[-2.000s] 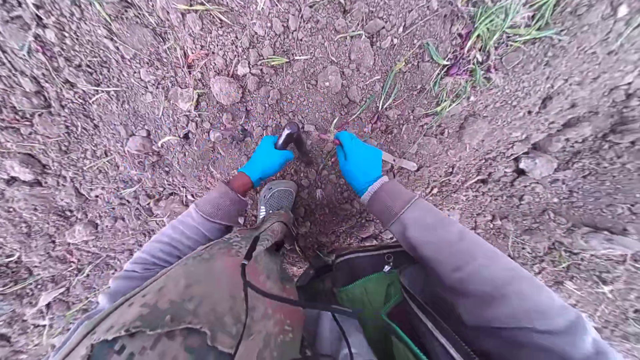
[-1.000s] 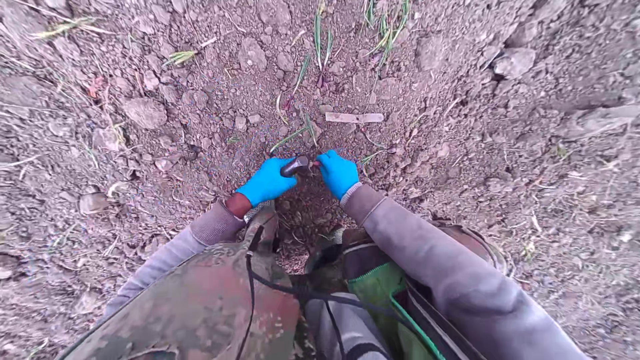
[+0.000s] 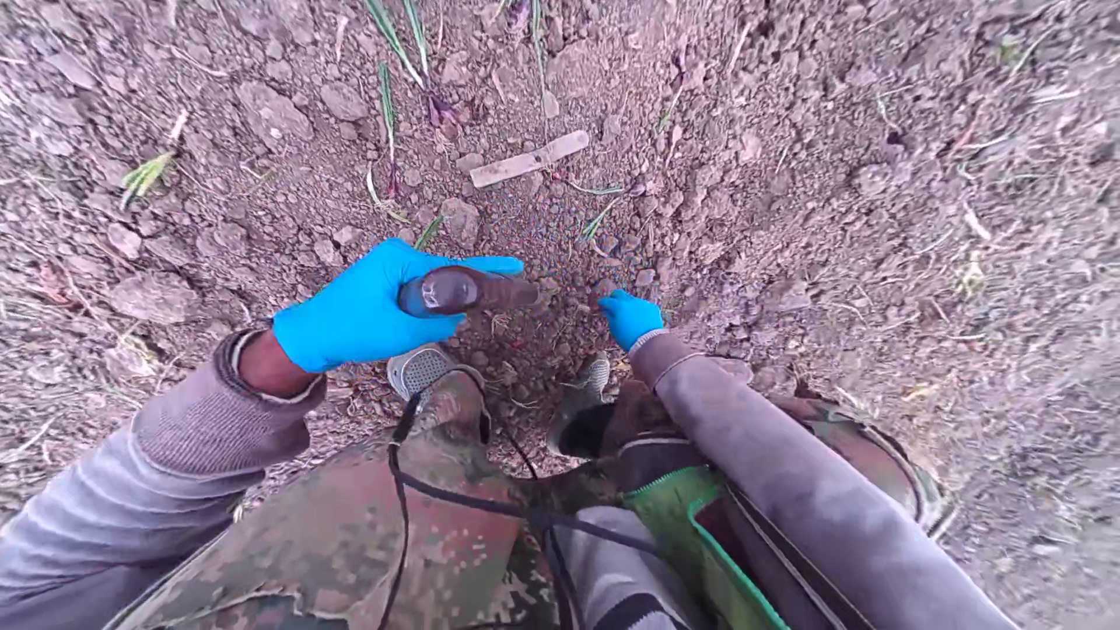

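My left hand, in a blue glove, is wrapped around a dark, rounded tool handle; its brownish end points right, and I cannot tell the kind of tool. To the right and slightly lower, my right hand, also gloved in blue, is held low over the soil with its fingers curled; whether it grips something small is hidden. Ahead of both hands a flat wooden strip lies tilted on the ground. Young onion plants with purple bases lie or stand in the soil beyond my left hand.
Loose, cloddy soil surrounds me, with a large clod at left and a green sprig above it. My grey perforated shoe is just below my left hand. A green-edged open bag and black cords lie across my lap.
My hands, close together one second ago, are now apart, with the handle still in my left. The wooden strip, beside my right hand two seconds ago, lies on the soil ahead.
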